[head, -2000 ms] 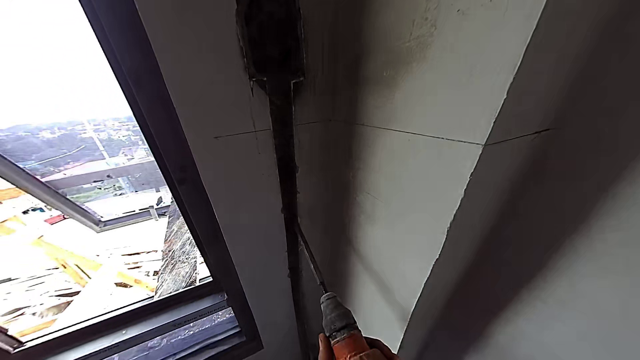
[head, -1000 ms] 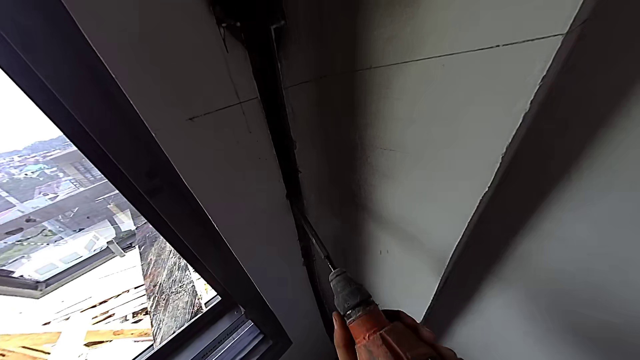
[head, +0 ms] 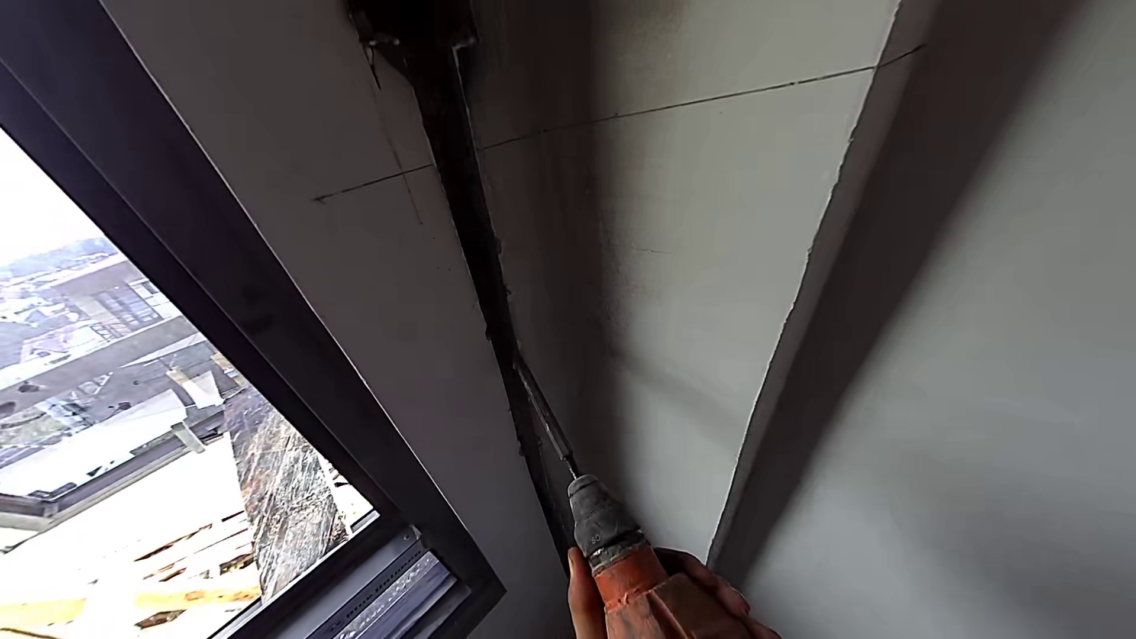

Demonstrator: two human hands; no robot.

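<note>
An orange rotary hammer (head: 652,595) with a grey chuck (head: 596,515) rises from the bottom edge. My left hand (head: 586,593) is wrapped around its front body, thumb on the left and fingers on the right. A long thin steel bit (head: 546,413) points up and left from the chuck, its tip at the edge of a dark groove (head: 475,222) cut in the plastered wall. The groove runs up into a wider dark recess (head: 417,27). A thin drawn line (head: 692,102) crosses the wall and is broken by the groove. My right hand is out of view.
A dark window frame (head: 257,311) slants down the left side. Through the glass, pale boards (head: 115,595), a rough streaked slab (head: 280,488) and buildings show. To the right, a wall edge (head: 803,275) runs diagonally beside a shadowed band of wall.
The rotary hammer and my left hand stay low in view, with the bit at the groove throughout. The view has shifted and tilted.
</note>
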